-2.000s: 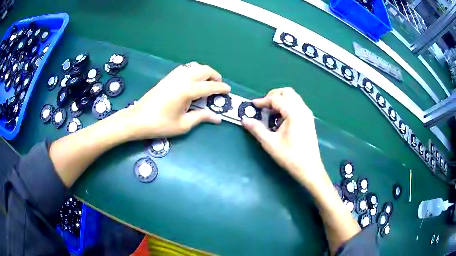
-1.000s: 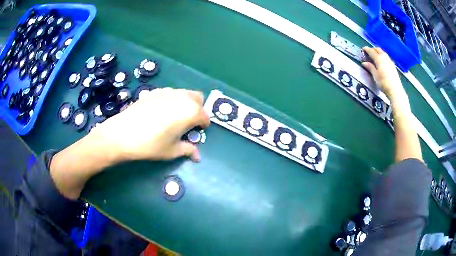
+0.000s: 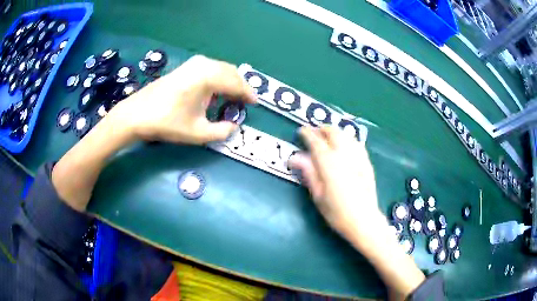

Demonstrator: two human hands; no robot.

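An empty pale fixture strip (image 3: 259,148) with small dark holes lies before me. My left hand (image 3: 173,106) holds a black round part (image 3: 233,111) between thumb and fingers over the strip's left end. My right hand (image 3: 338,176) has its thumb and fingers on the strip's right end, which they partly hide; the fingertips are blurred. Just beyond lies a filled strip (image 3: 303,106) with four black rings, its right end partly behind my right hand. A single round part (image 3: 192,184) lies nearer me.
A blue tray (image 3: 44,94) of round parts is at left, beside a loose pile (image 3: 97,82). More loose parts (image 3: 433,223) and a white bottle (image 3: 507,232) are at right. Filled strips (image 3: 380,60) line the far side, near a blue bin (image 3: 424,20). A lower blue bin (image 3: 105,253) shows below.
My right hand has come back from the far side, and the empty strip from there now lies in front. The filled strip sits farther from me. My left hand has raised its round part over the empty strip.
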